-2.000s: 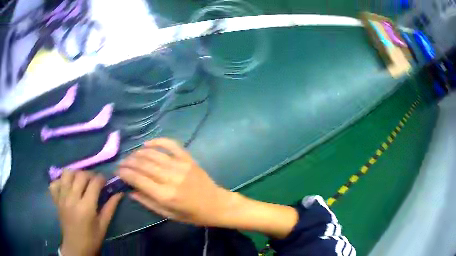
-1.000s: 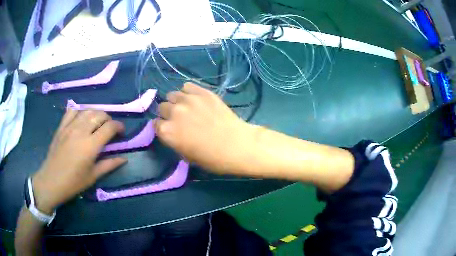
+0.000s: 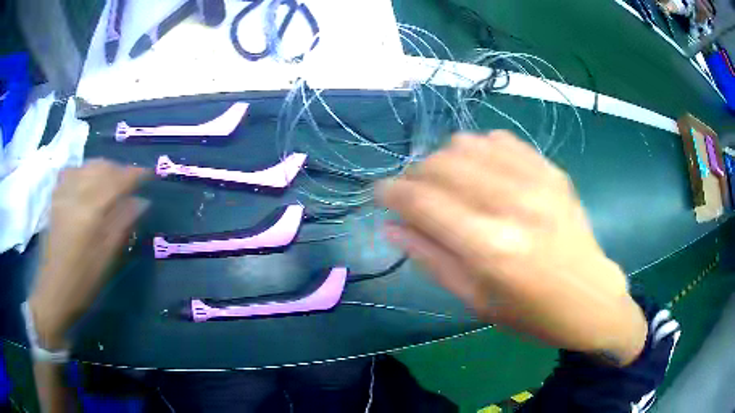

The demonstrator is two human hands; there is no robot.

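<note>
Several pink-and-black 3D pens lie in a column on the dark-green bench, with the nearest pen point(image 3: 270, 305) by the front edge. Another pen point(image 3: 230, 240) lies above it, then a pen point(image 3: 234, 173) and the farthest pen point(image 3: 184, 131). Black cables and thin strands run right from their wide ends. My left hand point(image 3: 93, 234) is blurred at the left, off the pens' narrow ends. My right hand point(image 3: 492, 218) is blurred over the cables to the right; its fingers are curled, and whether it holds a strand cannot be told.
Clear filament coils point(image 3: 528, 101) lie at the upper middle. A white board point(image 3: 193, 73) holds black-handled scissors point(image 3: 242, 32) and dark tools. A white cloth point(image 3: 36, 177) is at the left edge. A cardboard box point(image 3: 695, 173) with pink and blue pieces is far right.
My left hand has moved left off the pens. My right hand has moved right, away from their wide ends. The view has shifted, so the pens and board show more fully.
</note>
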